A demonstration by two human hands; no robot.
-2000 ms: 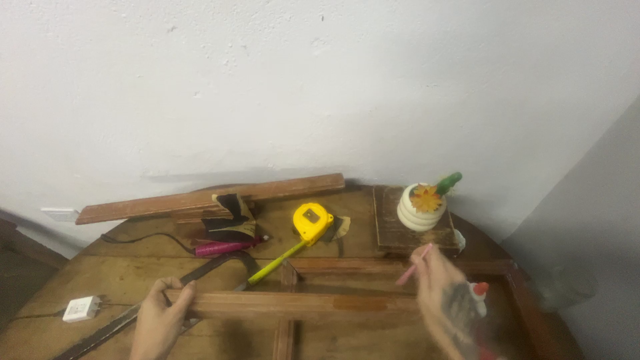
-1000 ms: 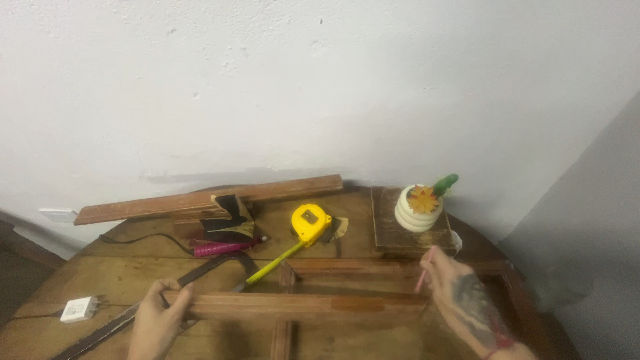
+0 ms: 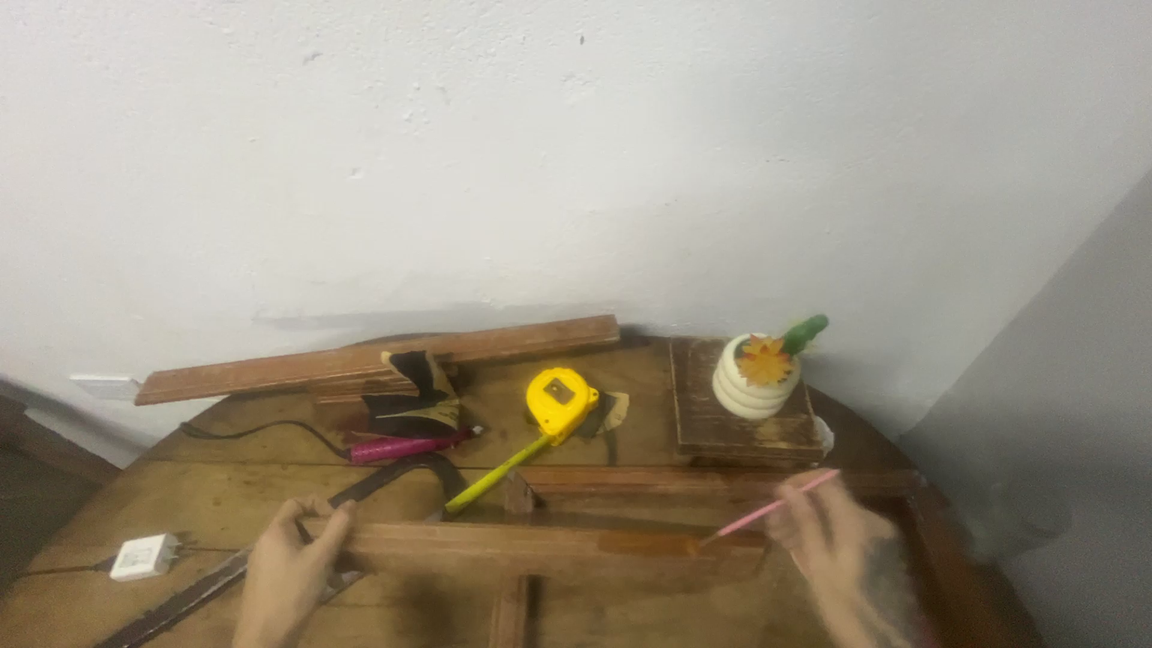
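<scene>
My left hand [image 3: 292, 567] grips the left end of a wooden strip [image 3: 468, 542], which lies level across the lower middle of the view. Between the fingers of my right hand [image 3: 832, 549] is a thin pink brush [image 3: 778, 506], its tip at the strip's upper face near the right end. Around that tip the wood [image 3: 648, 543] is darker and more orange than the rest. Behind and under the strip lies a wooden frame [image 3: 720, 481] with a crosspiece. A hacksaw-like tool [image 3: 193, 589] passes beneath my left hand.
On the round wooden table [image 3: 243, 486] are a yellow tape measure [image 3: 560, 405], partly pulled out, a magenta corded tool [image 3: 409, 446], sandpaper pieces [image 3: 418, 396] and a white plug adapter [image 3: 144, 557]. Long wooden slats [image 3: 378, 360] lie near the wall. A white pot [image 3: 754, 387] stands on a wooden block [image 3: 697, 423].
The brush in my right hand, nearly upright one second ago, now slants down to the left with its tip on the strip. My left hand keeps its place on the strip's end.
</scene>
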